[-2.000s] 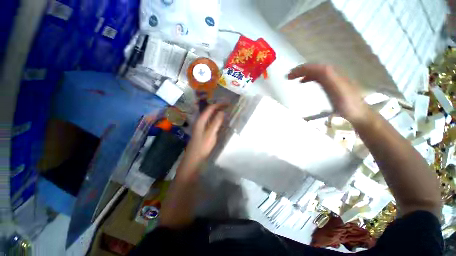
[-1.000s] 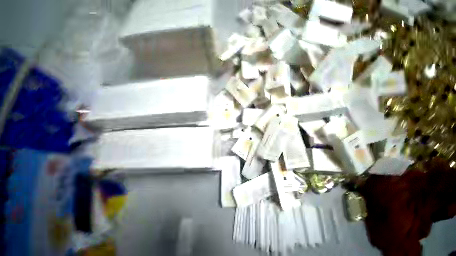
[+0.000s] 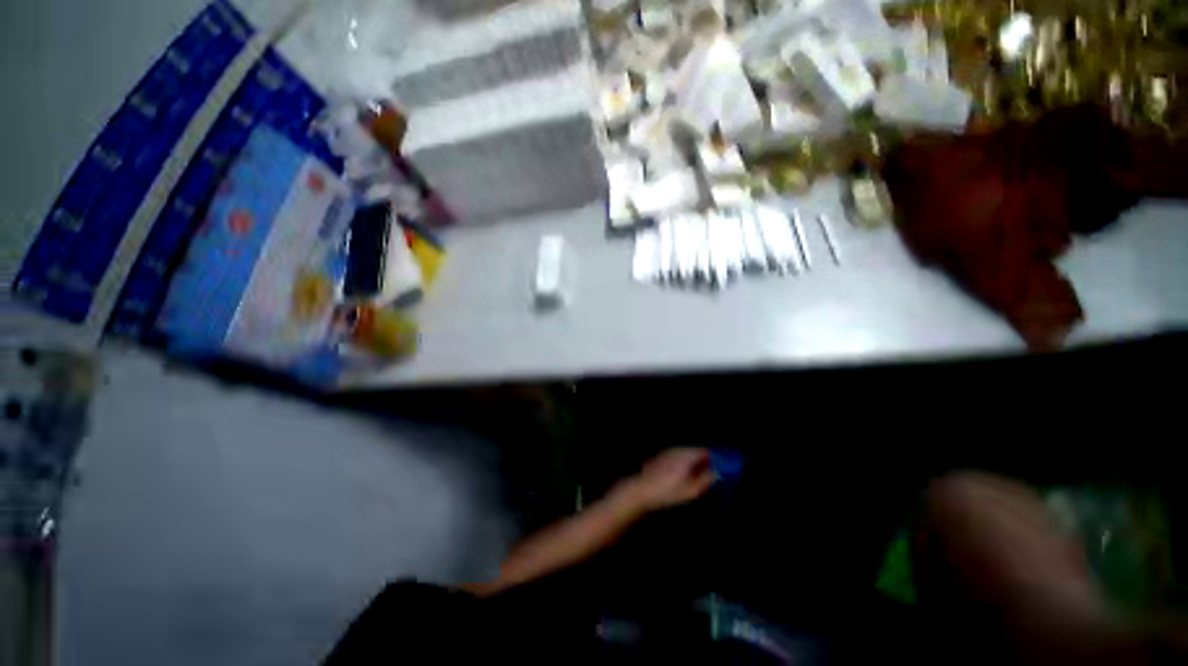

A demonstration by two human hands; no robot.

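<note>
My left hand [image 3: 678, 478] is below the table's front edge, closed at a small blurred blue thing [image 3: 724, 465] that I cannot identify. My right hand [image 3: 967, 510] is a blur at the lower right, below the table; its fingers cannot be made out. A single white carton [image 3: 550, 271] stands on the white tabletop [image 3: 482, 319]. Slim white sticks [image 3: 723, 247] with dark tips lie in a fanned row to its right.
Packed carton rows [image 3: 508, 176] stand behind. Loose white cartons [image 3: 717, 98] and golden bottles [image 3: 1042, 59] lie at the back. A rust-brown cloth [image 3: 997, 208] hangs near the front edge. At left are a black phone [image 3: 369, 247], a yellow-orange can [image 3: 378, 331] and a light blue carton [image 3: 254, 254].
The view has swung down and back from the carton rows to the table's front edge. Both hands, out of view one second ago, now show below the table. The red packets seen earlier are out of view.
</note>
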